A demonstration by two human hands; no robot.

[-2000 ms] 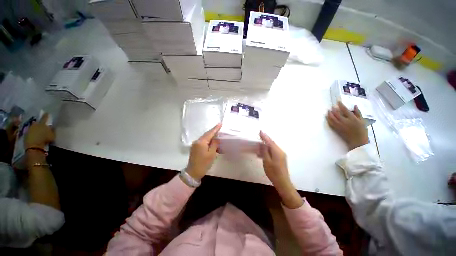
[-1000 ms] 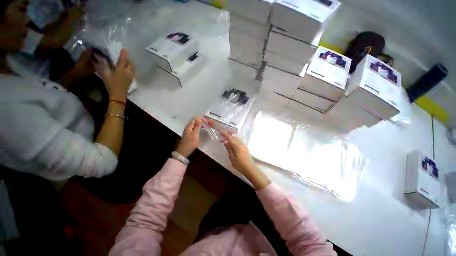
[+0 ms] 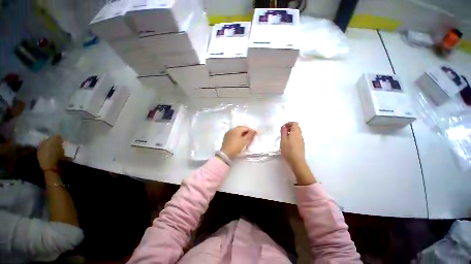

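Two side-by-side piles of flat, glossy clear plastic bags lie in front of me, a left pile (image 3: 209,129) and a right pile (image 3: 263,116). My left hand (image 3: 237,141) is over the right pile, its fingertips pinched together at the thin film. My right hand (image 3: 293,147) is at that pile's right edge, its fingertips also pinched at the film. The clear film is hard to tell from the pile under it. A white retail box (image 3: 159,129) with a dark product picture lies left of the piles, touched by neither hand.
Stacked white cartons (image 3: 227,49) stand behind the bags. More boxes lie left (image 3: 90,95) and right (image 3: 386,100). A neighbour's hand (image 3: 50,152) is at the far left. Loose film (image 3: 323,38), an orange-capped item (image 3: 452,38) and another box (image 3: 441,85) are behind and right.
My view has swung left and back. The box I held between both hands, later on the table behind my hands, now lies left of the bag piles. My hands have moved from it to the right pile.
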